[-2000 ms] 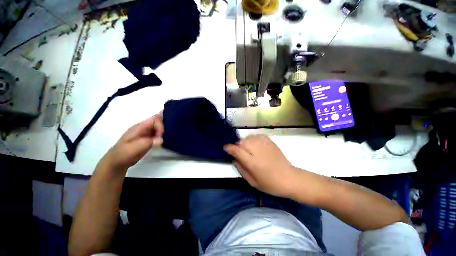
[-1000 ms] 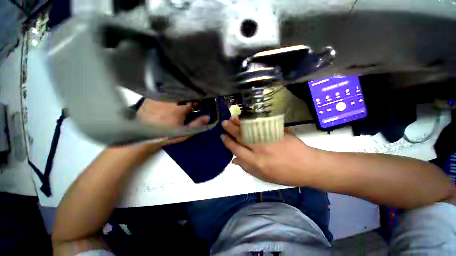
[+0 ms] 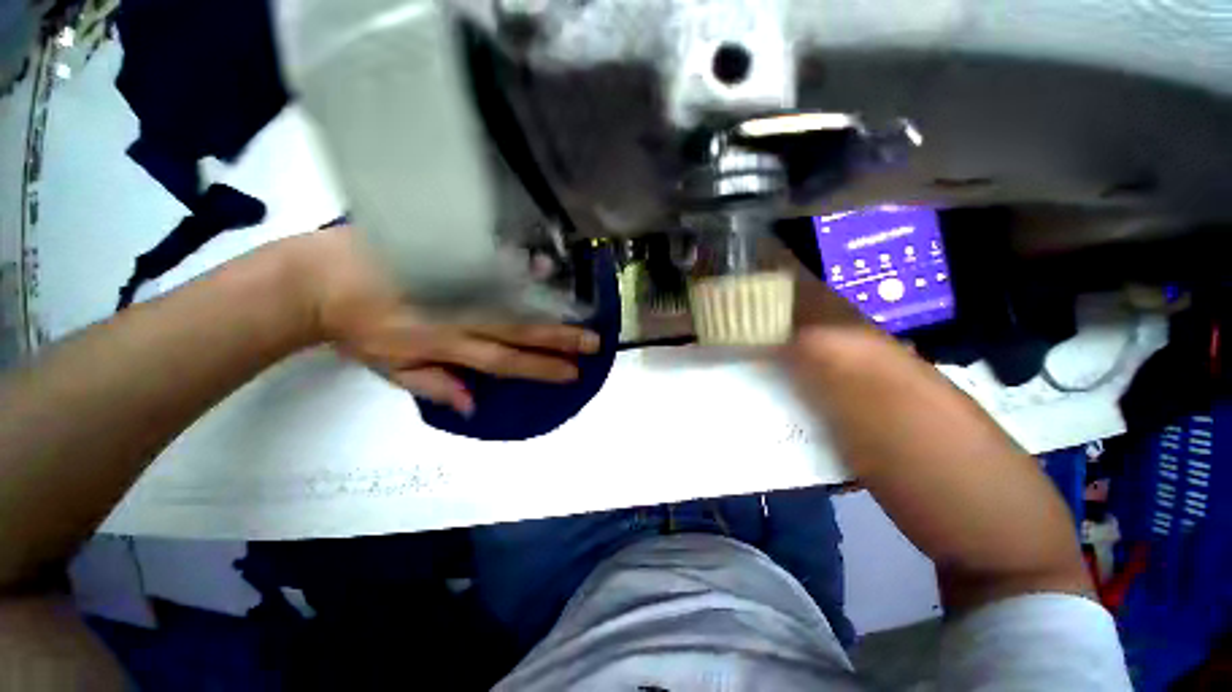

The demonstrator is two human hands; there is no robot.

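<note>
A navy cut panel (image 3: 520, 406) with a curved edge lies flat on the white table, its far edge running under the machine head. My left hand (image 3: 459, 345) lies flat on it, fingers pointing right, thumb apart, not gripping. My right hand (image 3: 817, 325) is blurred and mostly hidden behind the cream tension knob (image 3: 742, 308) and the machine head (image 3: 595, 162); its fingers do not show. The presser foot area (image 3: 628, 264) is partly hidden by the head, just right of the panel edge.
A navy heap (image 3: 203, 81) lies at the back left, with a narrow navy strip (image 3: 189, 243) below it. A phone with a purple screen (image 3: 885, 270) lies right of the needle area, dark cloth (image 3: 1020, 325) beside it. A blue crate (image 3: 1178, 500) stands at the lower right.
The panel has come under the machine head, its curved edge now on the right. My left hand now lies flat on it. My right hand has moved up and right behind the knob.
</note>
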